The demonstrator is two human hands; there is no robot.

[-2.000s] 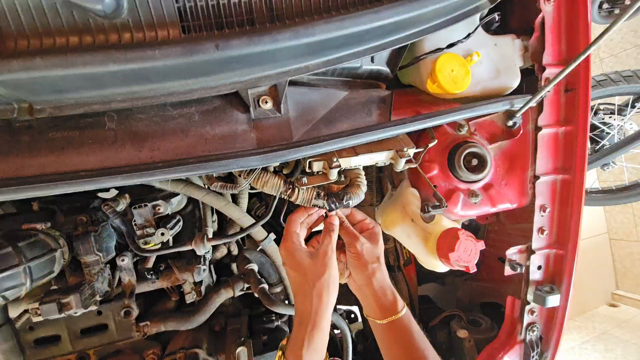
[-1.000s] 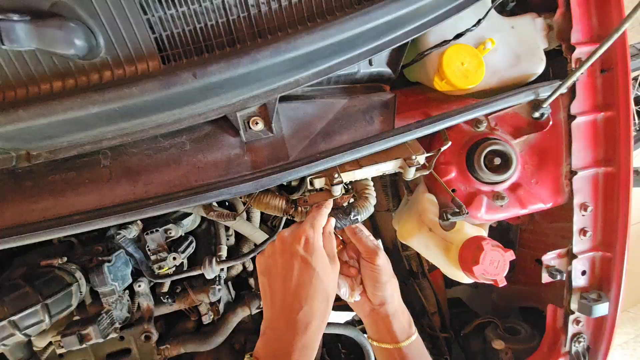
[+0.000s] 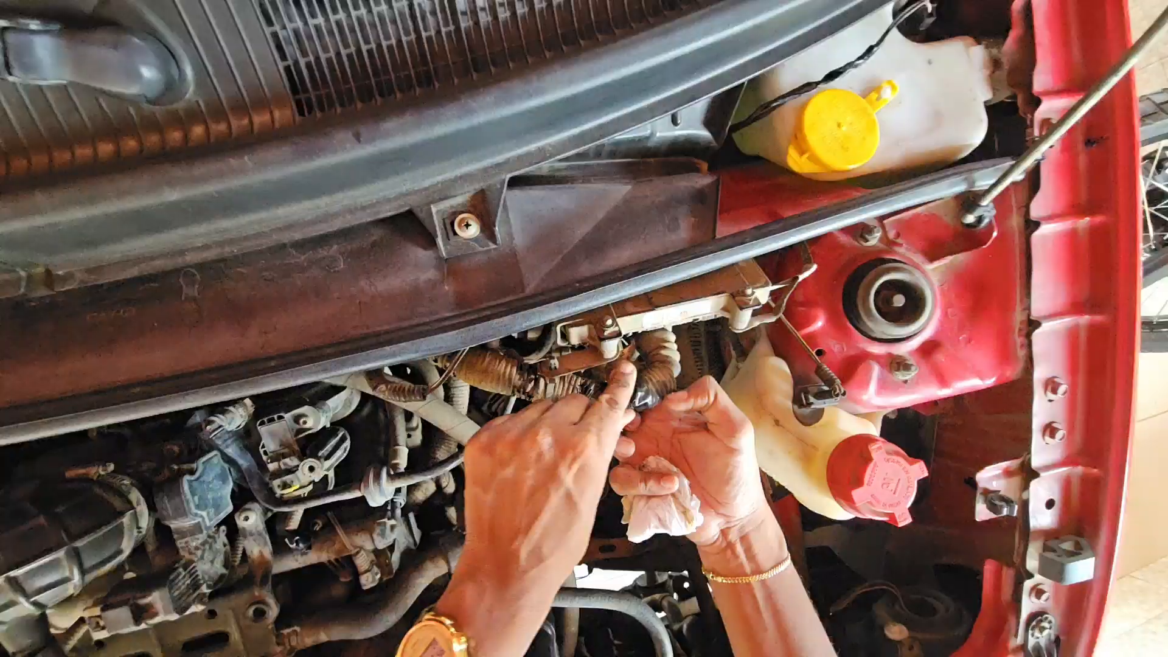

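Note:
In a car's engine bay, my left hand [image 3: 538,484], with a gold watch at its wrist, reaches to a taped wiring harness [image 3: 648,388] below a metal bracket [image 3: 666,315]. Its index finger points up against the harness beside the bracket; its other fingertips are hidden. My right hand [image 3: 703,456], a thin bracelet at its wrist, has thumb and index finger at the dark taped part of the harness. Its lower fingers curl around a crumpled whitish cloth or tissue [image 3: 662,506]. Corrugated conduit [image 3: 659,351] curves up from the tape.
A reservoir with a red cap [image 3: 876,479] stands right of my right hand, below a red strut tower [image 3: 940,310]. A washer tank with a yellow cap [image 3: 838,130] is at the upper right. A hood prop rod [image 3: 1068,119] crosses there. Hoses and engine parts [image 3: 310,456] fill the lower left.
My hands were close together at the harness two seconds ago; now they are farther apart, the left index finger extended upward. The whitish wad shows more fully in my right hand. The view has moved closer.

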